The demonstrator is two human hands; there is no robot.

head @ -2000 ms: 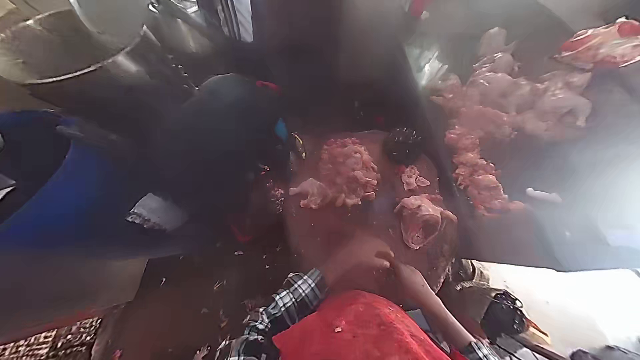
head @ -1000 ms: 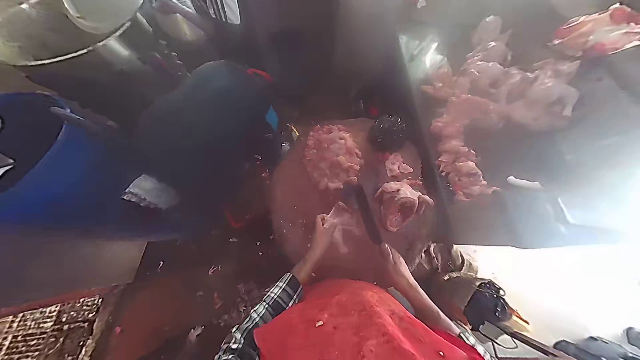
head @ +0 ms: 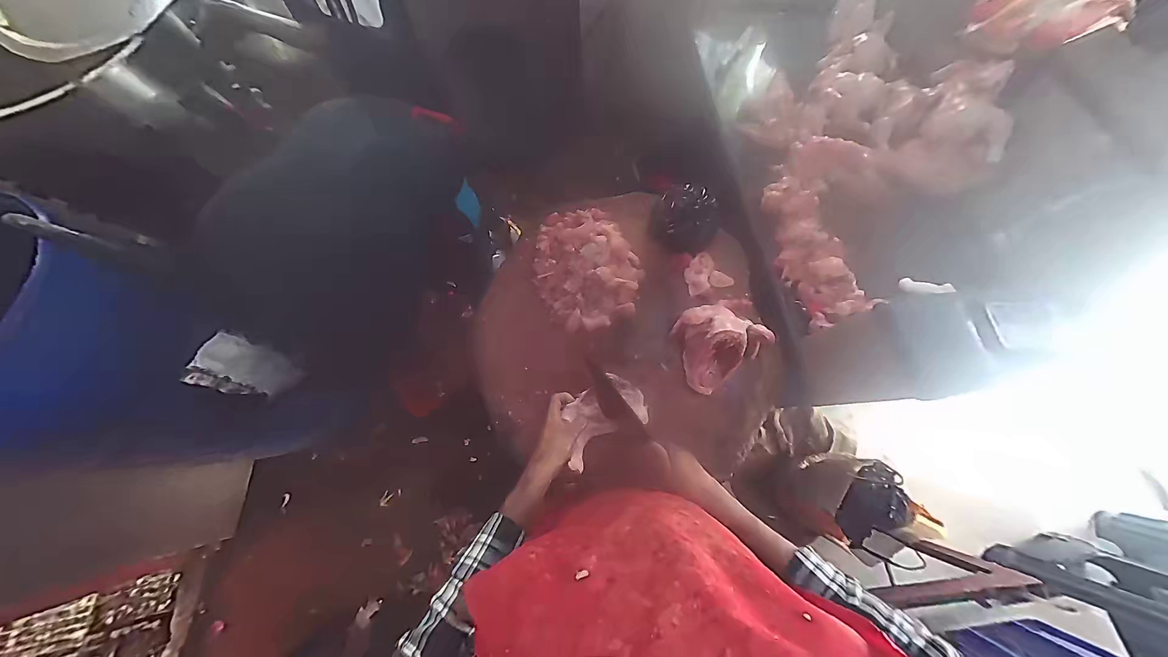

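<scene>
My left hand (head: 555, 427) grips a pale piece of raw poultry (head: 593, 415) on the round chopping block (head: 538, 365). My right hand (head: 664, 456) holds a broad dark knife (head: 618, 394), its blade lying over that piece; the handle is hidden. Farther up the block is a heap of chopped raw meat (head: 589, 269). To its right lie a small pale piece (head: 705, 274) and an opened poultry carcass (head: 716, 345). A dark shiny bundle (head: 686, 217) rests at the block's far edge.
More raw poultry (head: 899, 128) lies on the metal table (head: 1049, 210) at the right. A blue barrel (head: 82, 347) and a large dark rounded shape (head: 338, 219) are on the left. Metal pots (head: 82, 55) stand far left. Scraps litter the floor (head: 347, 547).
Two seconds ago my hands were close together near the block's front edge. Now they are apart, with the poultry piece in the left and the knife over it. The view has shifted somewhat.
</scene>
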